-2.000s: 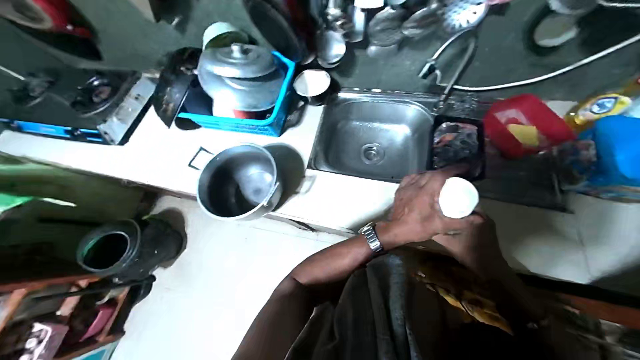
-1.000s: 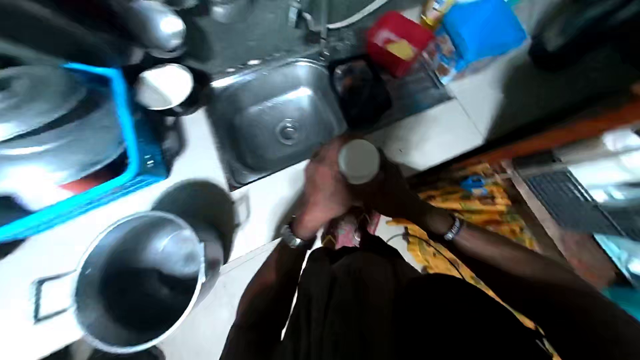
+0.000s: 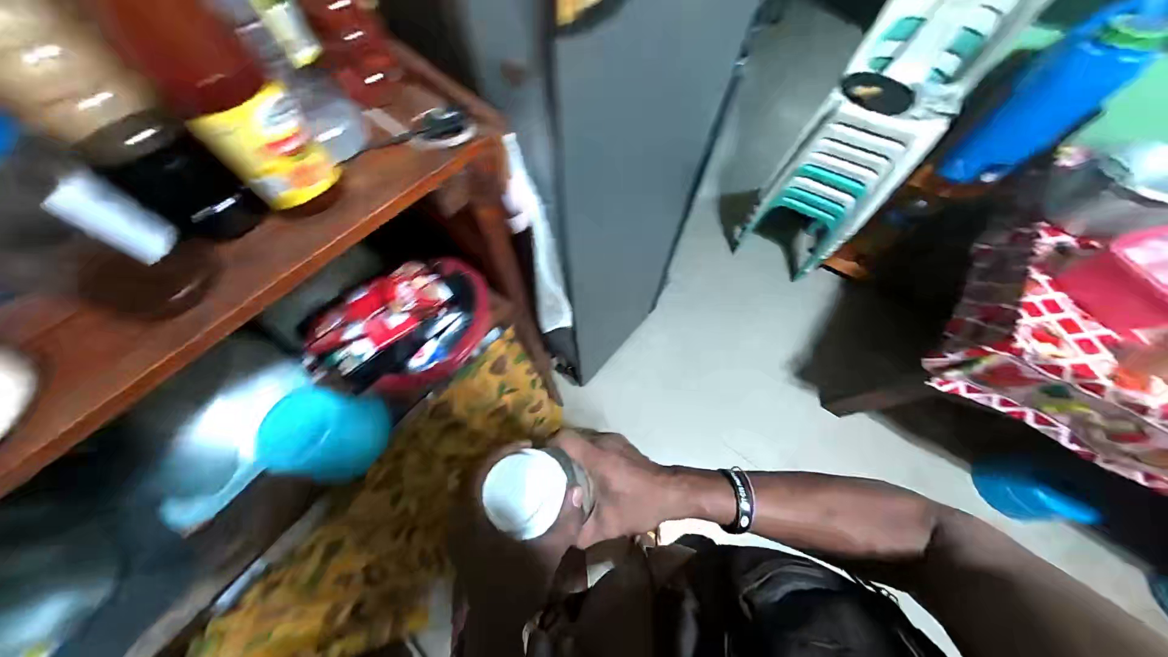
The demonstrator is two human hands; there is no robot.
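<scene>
A container with a white round lid [image 3: 525, 494] is held upright in front of my body, its lid facing the camera. My right hand [image 3: 619, 484], with a dark wristband, wraps its right side. Against its left and lower side lies my left hand [image 3: 500, 557], dark and blurred, its fingers mostly hidden. Most of the container's body is covered by the hands.
A wooden shelf [image 3: 274, 265] with bottles and jars stands at left, a red basin [image 3: 470, 319] of packets below it. A turquoise dipper [image 3: 319, 433] is lower left. Beyond are a grey cabinet [image 3: 630, 173], a folded stepladder [image 3: 839, 155] and a table with a red-white cloth [image 3: 1049, 338].
The view has swung far right, from the sink and counter to the shelf, grey cabinet and floor. The white-lidded container remains between my hands.
</scene>
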